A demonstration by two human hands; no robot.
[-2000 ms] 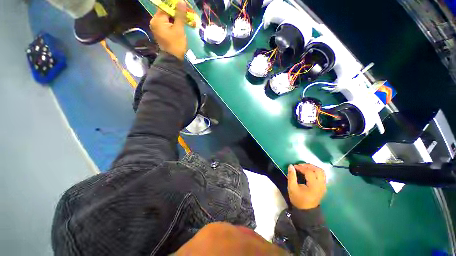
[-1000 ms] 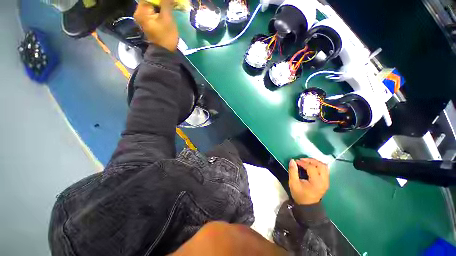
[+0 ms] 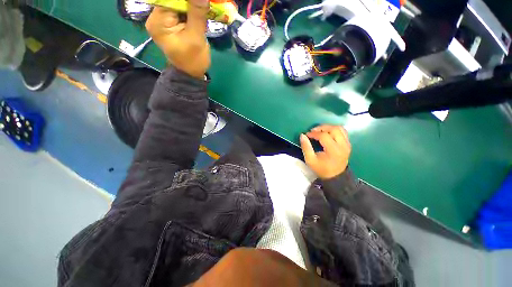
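Note:
My left hand [image 3: 182, 42] is at the upper left over the bench edge, its fingers closed on a yellow tool [image 3: 224, 11], whose exact kind I cannot tell. My right hand [image 3: 330, 150] rests at the front edge of the bench, fingers curled, with a dark gap between thumb and fingers; I cannot see a thing in it. An open black camera housing [image 3: 359, 46] lies on the bench with a round board module [image 3: 298, 60] beside it on orange wires. Another module [image 3: 252, 33] lies next to the yellow tool.
A black electric screwdriver [image 3: 438, 96] points left, its thin bit above the green bench [image 3: 410, 151] right of my right hand. A white metal box [image 3: 418, 75] stands behind it. A blue bin [image 3: 498, 216] is at the right end. Black stool [image 3: 130, 106] and blue crate [image 3: 19, 124] stand at left.
The view has shifted right, so the housings sit higher and further left and the blue bin shows more. My left hand still holds the yellow tool. My right hand keeps its curled pose.

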